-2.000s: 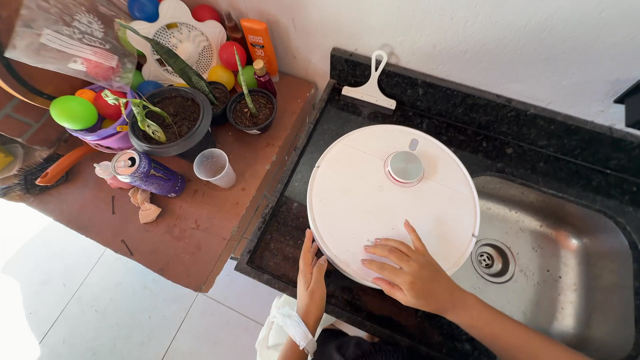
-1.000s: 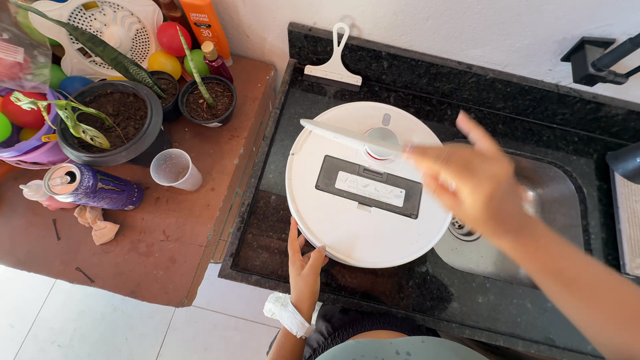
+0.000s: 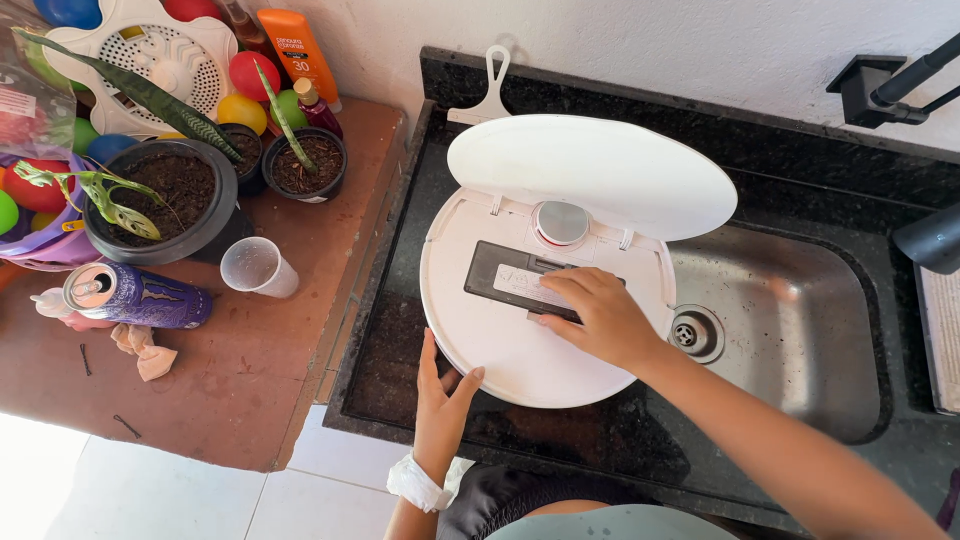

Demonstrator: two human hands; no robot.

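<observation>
A round white robot vacuum (image 3: pixel 540 367) rests on the black granite counter, partly over the sink's edge. Its white lid (image 3: pixel 592 169) stands raised on hinges behind the round silver turret (image 3: pixel 562 223). In the recess lies a dark dustbin (image 3: pixel 491 274) with a white label. My right hand (image 3: pixel 600 315) touches the dustbin, fingers over its right part and thumb at its front edge; whether it grips is unclear. My left hand (image 3: pixel 446 397), with white material round the wrist, steadies the vacuum's front left rim, fingers apart.
Right of the vacuum is a steel sink (image 3: pixel 795 330) below a black faucet (image 3: pixel 885 94). A white squeegee (image 3: pixel 491 94) leans behind. On the reddish ledge to the left are potted plants (image 3: pixel 172 199), a plastic cup (image 3: pixel 259 268), a purple can (image 3: pixel 150 296) and a sunscreen bottle (image 3: pixel 296 56).
The vacuum's lid, closed two seconds ago and partly lifted one second ago, now stands fully raised. My right hand has moved from the lid down to the dustbin. My left hand stays at the rim.
</observation>
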